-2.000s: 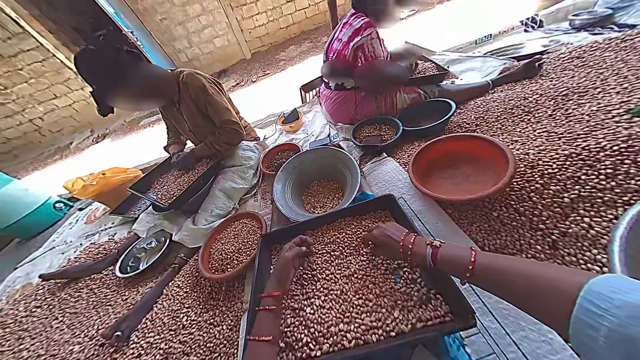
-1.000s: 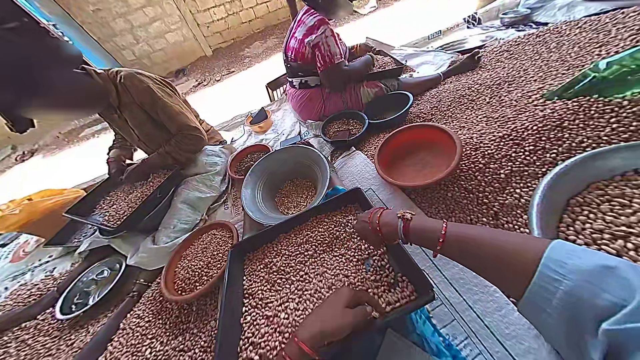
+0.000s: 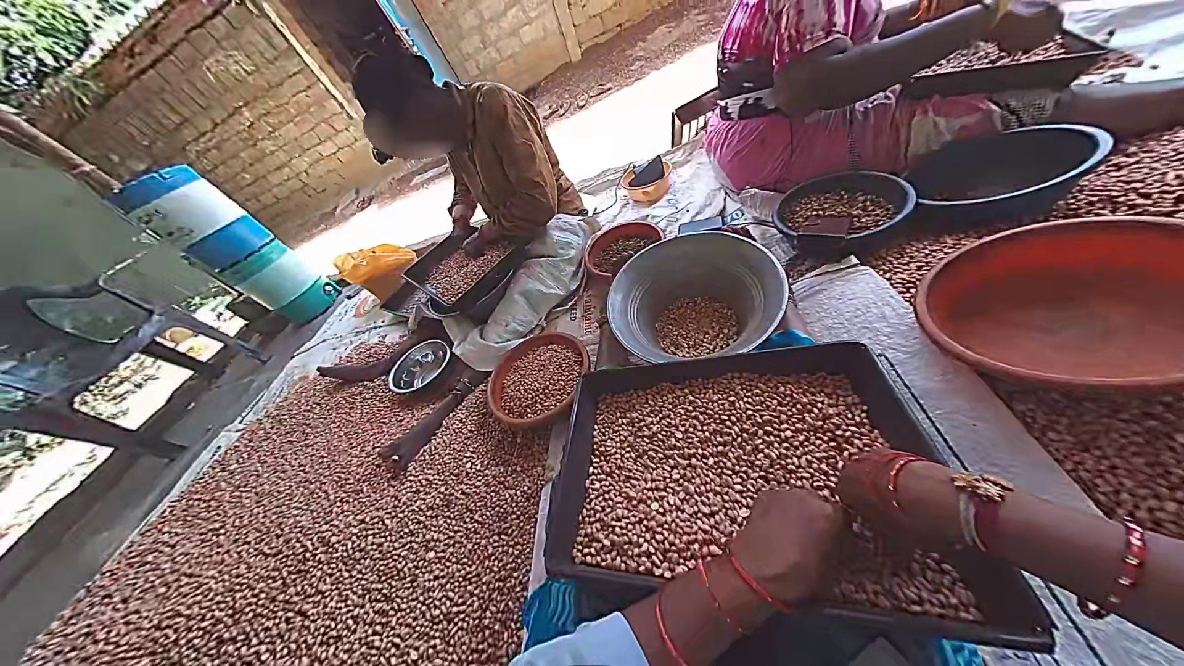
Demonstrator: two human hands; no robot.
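Note:
A black rectangular tray (image 3: 569, 499) full of reddish-brown nuts or beans (image 3: 712, 462) lies before me. My left hand (image 3: 791, 536), with thin red bands at the wrist, rests low over the nuts in the tray's right part. Close beside it is my right hand (image 3: 879, 495), wearing red bracelets and a beaded one, also down at the nuts. The fingers of both hands are curled and mostly hidden, so what they hold cannot be told. Beyond the tray's far edge stands a grey metal basin (image 3: 629, 305) with nuts at its bottom.
A clay-coloured bowl of nuts (image 3: 495, 393) sits left of the tray, an orange basin (image 3: 1054, 305) right. Nuts (image 3: 324, 555) cover the sheet at left. Two people (image 3: 513, 157) work at trays beyond, near dark basins (image 3: 1008, 176). A steel bowl (image 3: 421, 367) lies by one person's legs.
My hands, apart over the tray in both earlier frames, are now close together at its right part. The view has swung left, showing a striped barrel and a chair.

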